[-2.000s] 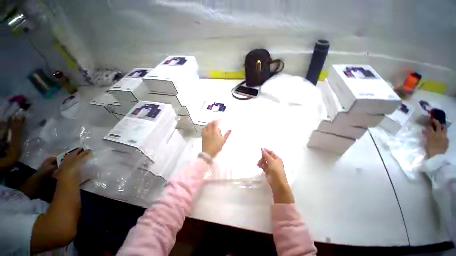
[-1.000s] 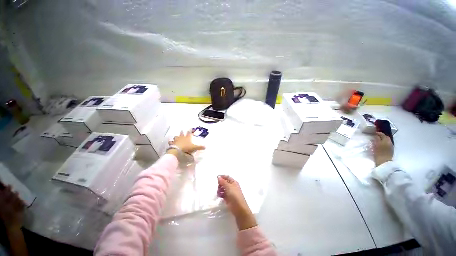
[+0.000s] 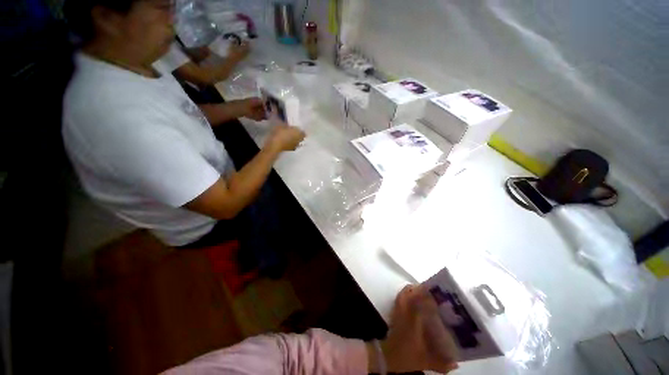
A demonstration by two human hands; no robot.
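Observation:
My left hand [image 3: 411, 331], at the end of a pink sleeve, is blurred and holds a white retail box [image 3: 463, 315] by its near edge, low in the view. The box is tilted, with its dark purple picture and hang tab showing. Shiny crinkled clear film, a plastic bag [image 3: 529, 326], lies around its far side; glare hides whether the box is inside it. My right hand is not in view.
Box stacks [image 3: 396, 150] stand beyond my hand. A seated person in a white shirt [image 3: 139, 146] holds a box at the left, another person beyond. A black pouch [image 3: 576, 177], phone [image 3: 534, 196] and white plastic bundle [image 3: 598, 242] lie by the wall.
The view has swung left. My left hand, earlier spread over the table by a box, now holds a box close to me. My right hand has left the view.

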